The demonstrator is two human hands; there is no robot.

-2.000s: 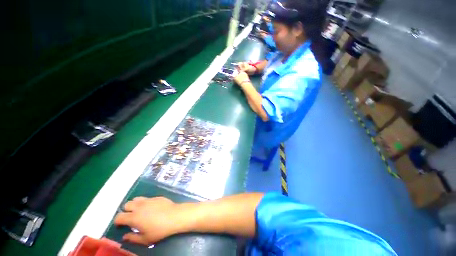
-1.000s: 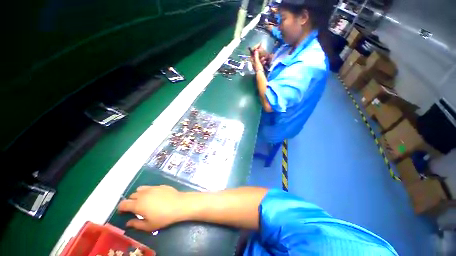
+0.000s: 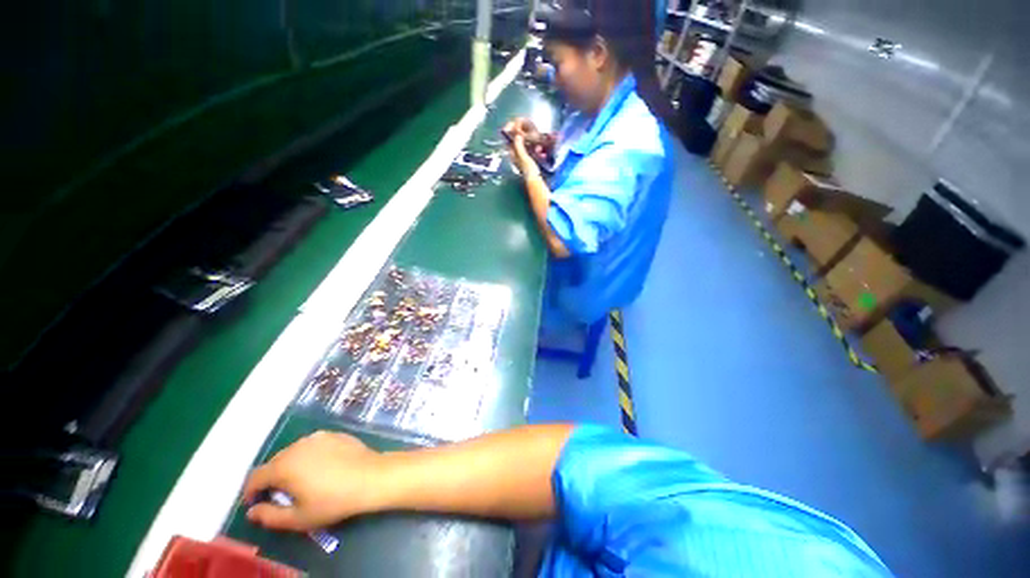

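My right hand (image 3: 311, 480) rests low over the green bench, palm down with the fingers curled. A thin silvery-blue stick (image 3: 325, 541), tweezers or a pry stick, shows at the thumb and sticks out below the hand; it appears to be held. A clear blister tray (image 3: 457, 378) with many small dark and coppery parts lies just beyond my forearm. A red bin (image 3: 215, 560) is cut off by the bottom edge and its contents are hidden. My left hand is out of the picture.
A white rail (image 3: 265, 390) borders the green conveyor, which carries spaced phone bodies (image 3: 215, 291). A seated person in a blue smock (image 3: 616, 169) works farther along the bench. Cardboard boxes (image 3: 819, 220) stand across the blue floor.
The view has shifted. The fingers have curled and more of the stick shows below the thumb. The red bin now shows less than one second ago. The neighbour's hands have moved.
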